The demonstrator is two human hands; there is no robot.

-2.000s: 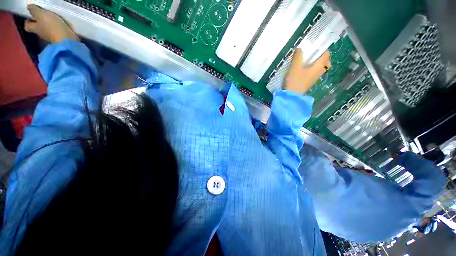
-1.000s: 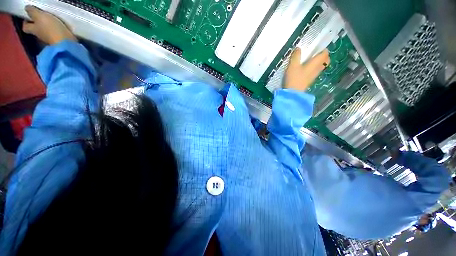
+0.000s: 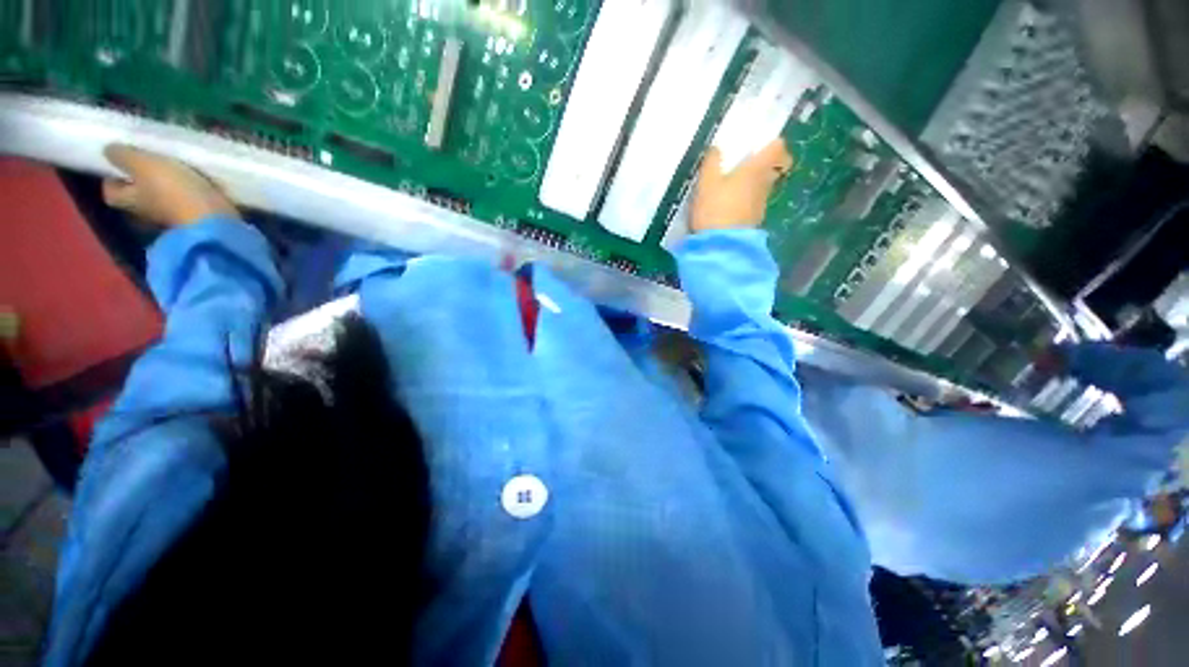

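Observation:
The green circuit board [image 3: 391,143] runs across the top, with printed white circles. Two pale fitted heatsinks [image 3: 604,111] stand side by side on it. My right hand [image 3: 738,185] is on a finned heatsink [image 3: 754,115] just right of them, fingers over its near part; the heatsink sits on the board. My left hand [image 3: 159,186] is at the silver-white rail edge [image 3: 326,193] at the left, fingers curled at its near side; whether it grips the rail is hard to tell. The picture is somewhat blurred.
Stacked spare heatsinks [image 3: 1011,111] lie on the green bench beyond the board. More heatsinks [image 3: 919,267] are on the board further right. Another person's blue sleeve [image 3: 965,476] is at the right. A red-orange liner [image 3: 72,280] is at the left. Dark hair hangs at lower left.
The view has turned and shifted, showing more of the board at the left. My right hand remains on the heatsink and my left hand at the rail edge.

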